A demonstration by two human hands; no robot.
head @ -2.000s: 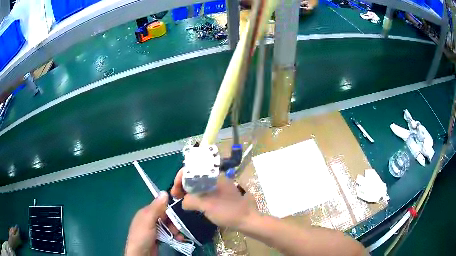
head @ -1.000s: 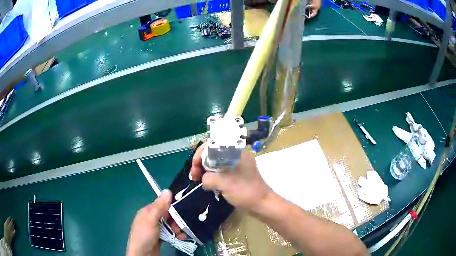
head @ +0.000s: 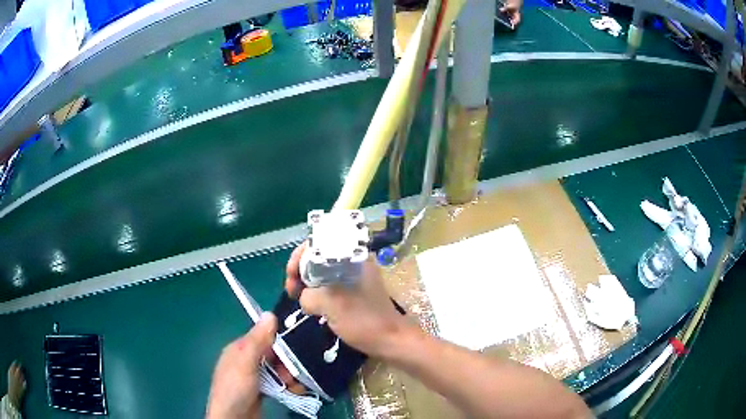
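My right hand (head: 352, 307) is closed around the silver-grey glue valve (head: 334, 245), which hangs from a pale yellow hose (head: 383, 135). The nozzle is hidden below the valve and hand. Under it is the black back of a solar panel (head: 335, 376), with white adhesive blobs (head: 330, 356) on it. My left hand (head: 245, 364) holds the panel's left side, together with a white housing (head: 244, 293) seen edge-on and a bundled white cord (head: 290, 397).
A brown cardboard mat (head: 532, 204) with a white paper sheet (head: 487, 286) lies right of the valve. Further right are a slim stick (head: 598, 214), clear cup (head: 655, 266) and white wipes (head: 609, 303). A lined panel (head: 75, 374) lies at left, near another person's hand (head: 15, 385).
My right hand and the valve moved right and up over the panel, then back left and down. More adhesive blobs show on the black back than at first. My left hand stays about where it was.
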